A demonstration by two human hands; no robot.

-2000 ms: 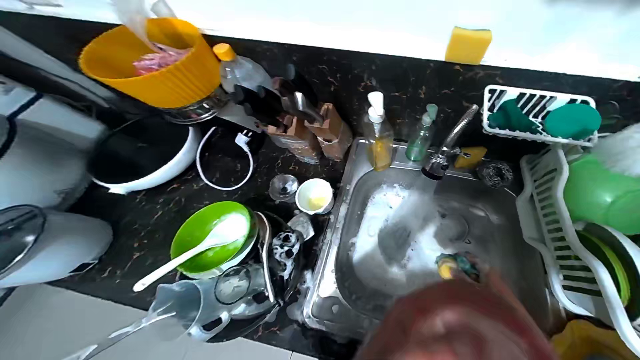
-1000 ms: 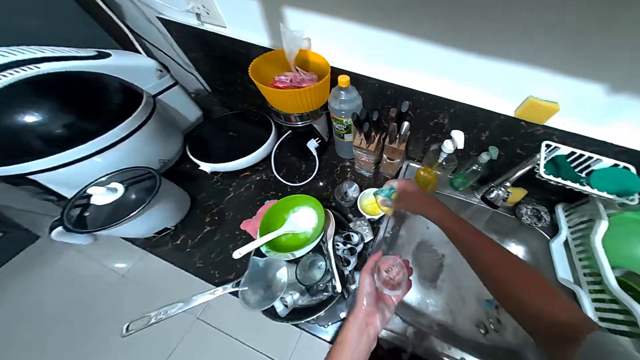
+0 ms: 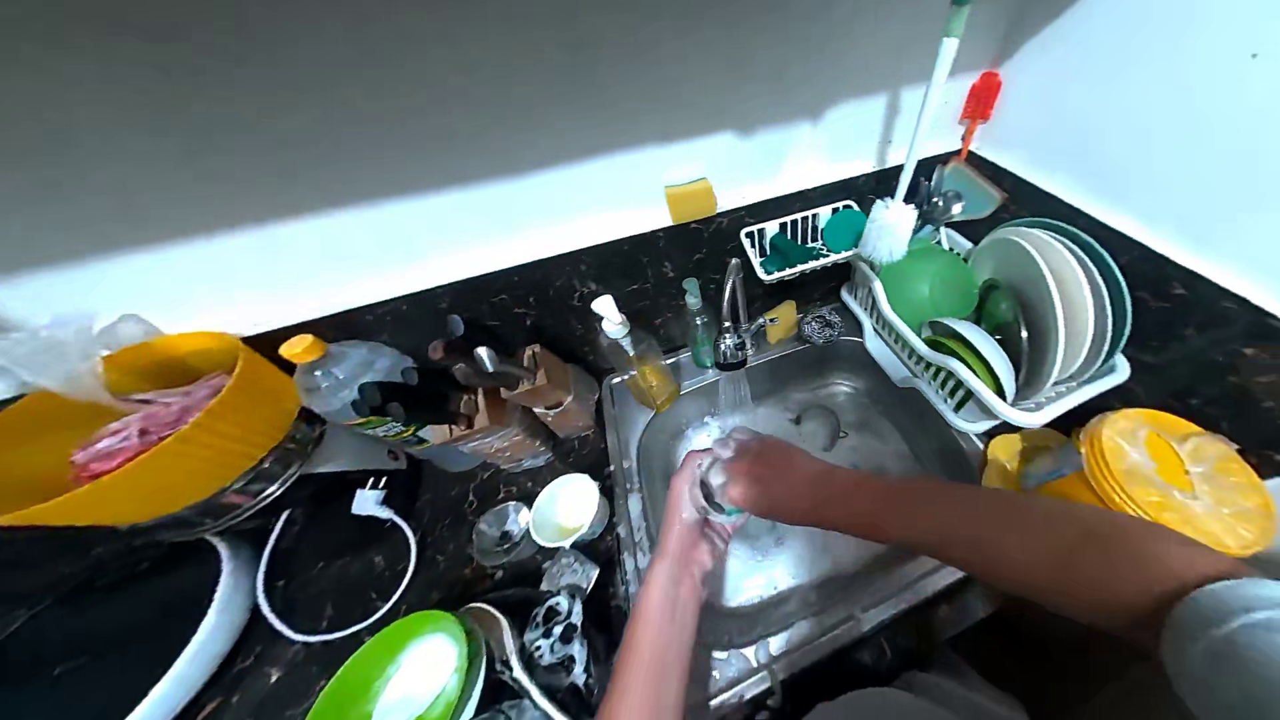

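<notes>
Over the steel sink, my left hand holds a small clear glass tilted. My right hand is on the glass too, its fingers at the mouth; a bit of green shows under them, too little to name. Water runs from the faucet just behind my hands. Left of the sink stand a white cup with something yellowish in it and another clear glass. A soap pump bottle and a green spray bottle stand at the sink's back edge.
Right of the sink is a white dish rack with plates and bowls. Behind is a basket with green items. At left are a knife block, a yellow basin, a green bowl and a white plug cord.
My right hand has moved from the white cup to the glass in my left hand, and both are now over the sink. Water now runs from the faucet. The view has swung right.
</notes>
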